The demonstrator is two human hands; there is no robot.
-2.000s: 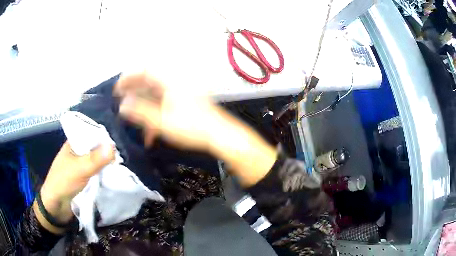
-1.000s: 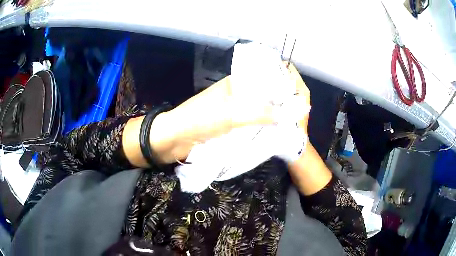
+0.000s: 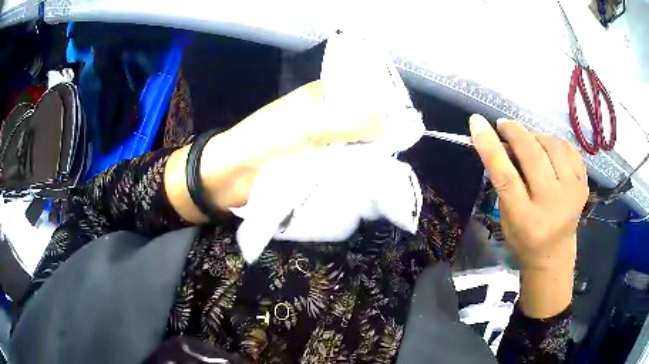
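White fabric [image 3: 320, 202], bunched and folded, is held above the lap in front of the table's edge. My left hand [image 3: 285, 135] grips it from the left; its fingertips are hidden by the cloth or washed out by glare. My right hand [image 3: 537, 181] is to the right of the cloth, with thumb and fingers around the end of a thin silver tool [image 3: 448, 136], perhaps tweezers. The tool points left, and its far end meets the white cloth. The tip is not clear.
Red-handled scissors [image 3: 592, 114] lie on the white table [image 3: 455, 89] at the right. Brown rounded pieces [image 3: 53, 138] with pale edging are stacked at the far left. A bright blue bin or panel [image 3: 153, 106] is under the table.
My right hand has moved from the cloth out to the right with the thin tool, which has swung from upright to nearly level. My left hand still holds the cloth.
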